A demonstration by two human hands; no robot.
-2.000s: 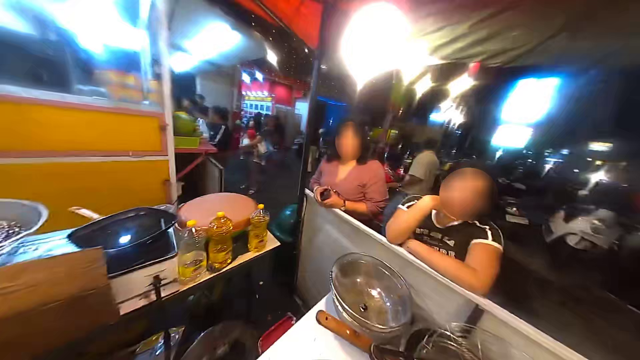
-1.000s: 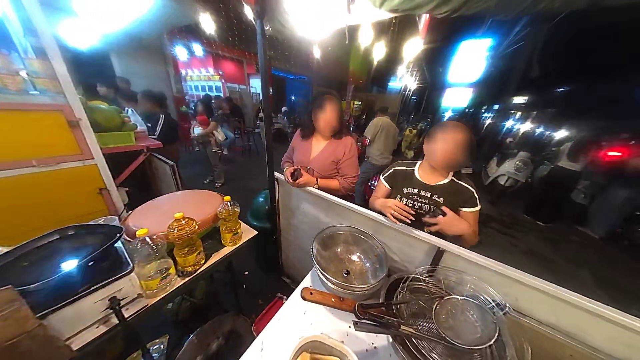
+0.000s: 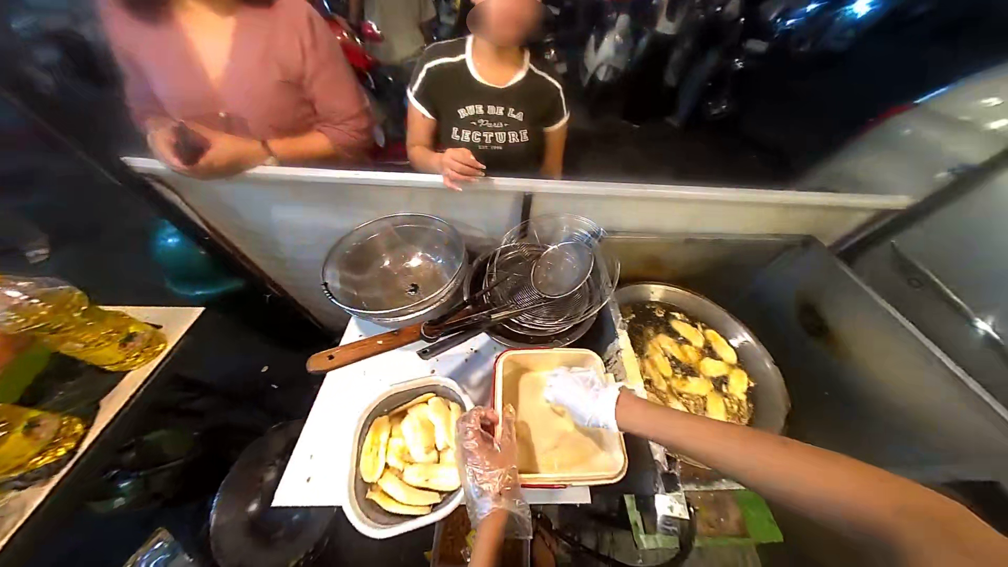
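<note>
My left hand point(image 3: 490, 457), in a clear plastic glove, is at the left rim of a rectangular tub of tan batter point(image 3: 561, 476), between it and a white-rimmed basin point(image 3: 378, 526) of peeled bananas point(image 3: 421, 433). Whether its fingers grip the rim I cannot tell. My right hand point(image 3: 581, 396), in a whitish plastic glove, reaches in over the batter; its fingertips are hard to make out, and so is anything in them. To the right, batter-coated banana pieces point(image 3: 693, 384) fry in dark oil in a wide metal pan point(image 3: 768, 378).
Wire strainers point(image 3: 551, 291), a glass-like bowl point(image 3: 394, 264) and a wooden-handled utensil point(image 3: 362, 350) lie behind the tubs. Oil bottles point(image 3: 71, 323) stand at the left. Two people point(image 3: 492, 102) are behind the low barrier point(image 3: 472, 185). A metal splash guard point(image 3: 906, 362) flanks the pan.
The view has swung down and right, bringing both my hands, the batter tub and the frying pan into sight. The person in the black shirt has lowered one hand to the barrier.
</note>
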